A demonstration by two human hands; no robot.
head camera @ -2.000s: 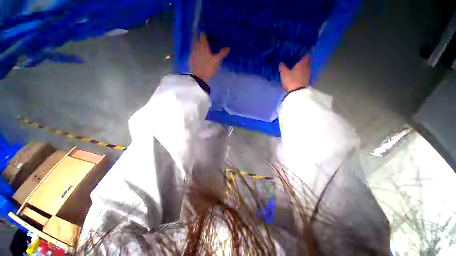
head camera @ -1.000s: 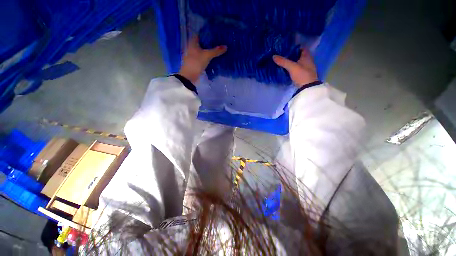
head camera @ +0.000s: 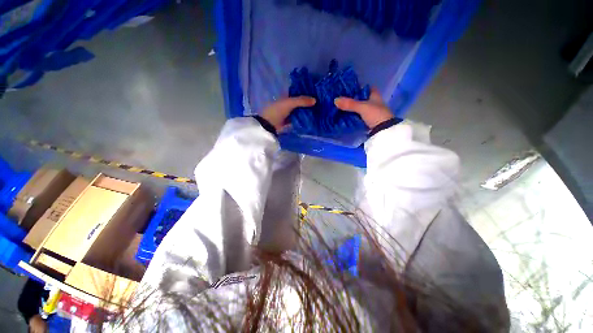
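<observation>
A large blue plastic crate (head camera: 231, 58) lined with whitish film (head camera: 279, 39) lies in front of me. My left hand (head camera: 283, 112) and my right hand (head camera: 368, 109) hold a bunch of blue moulded rings (head camera: 331, 101) between them, over the near end of the crate. Both thumbs lie on top of the bunch and my other fingers are hidden behind it. More blue rings (head camera: 390, 16) lie in rows at the far end of the crate. Whitish liner shows between them and the held bunch.
Blue parts (head camera: 52, 65) are heaped at the upper left. Cardboard boxes (head camera: 39, 195), a wooden frame (head camera: 91, 221) and a small blue crate (head camera: 146, 237) stand at lower left. A person's hand (head camera: 37, 323) shows there. Yellow-black tape (head camera: 123, 167) crosses the floor.
My hands have drawn a bunch of rings towards me, away from the rows. The liner behind the bunch is now uncovered. The view has shifted slightly.
</observation>
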